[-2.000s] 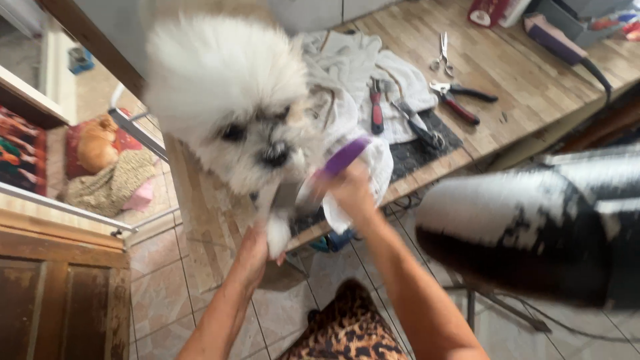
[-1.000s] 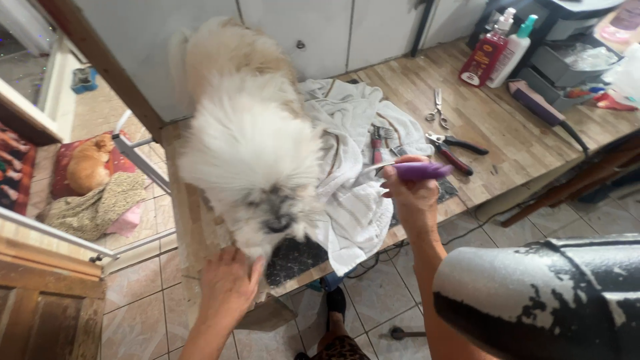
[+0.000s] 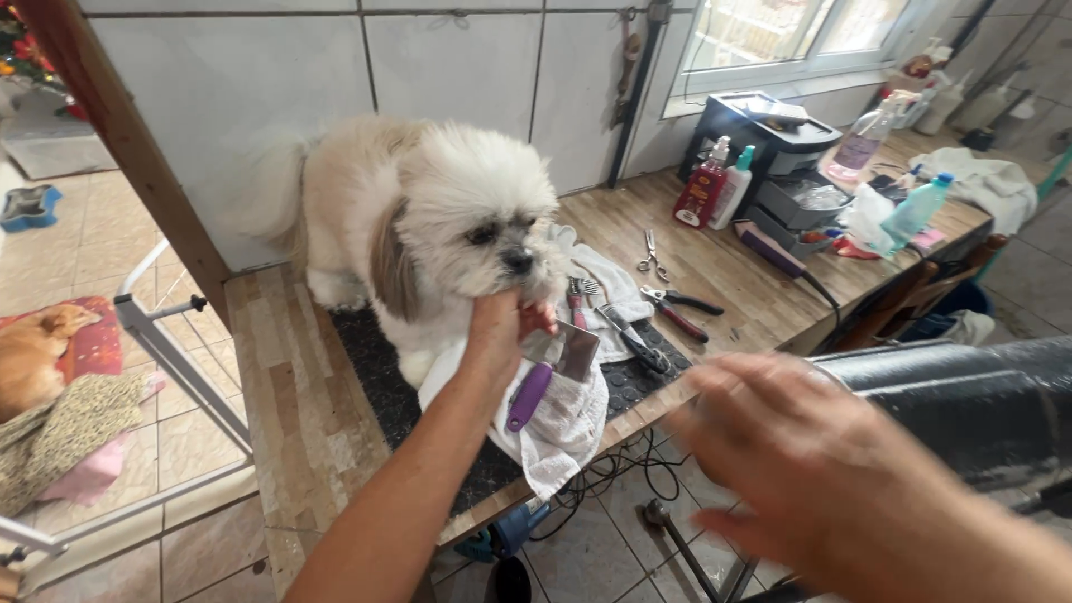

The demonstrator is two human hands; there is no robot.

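Note:
A fluffy white and tan dog [image 3: 360, 193] stands on a black mat on the wooden counter. My left hand [image 3: 502, 322] is under its chin, holding the muzzle fur, with some fingers hidden. A slicker brush with a purple handle [image 3: 529, 397] lies on the white towel [image 3: 565, 444] just below that hand. My right hand [image 3: 770, 435], blurred and empty, is raised in front of the grey and black cylindrical dryer. Behind the brush are a comb-like tool with a red handle [image 3: 576, 301], a black-handled tool [image 3: 641, 347], nail clippers [image 3: 682, 310] and scissors [image 3: 651, 255].
The dryer [image 3: 946, 410] juts in at the right. Bottles [image 3: 702, 188], a drawer unit [image 3: 787, 201] and a corded hair clipper [image 3: 770, 249] stand or lie further along the counter [image 3: 293, 419]. Cables [image 3: 620, 469] hang below its edge. Another dog [image 3: 38, 352] lies on a cushion at left.
The purple-handled brush has left my right hand and lies on the towel. My left hand has moved up to the dog's chin, and the dog's head is raised. The view has shifted.

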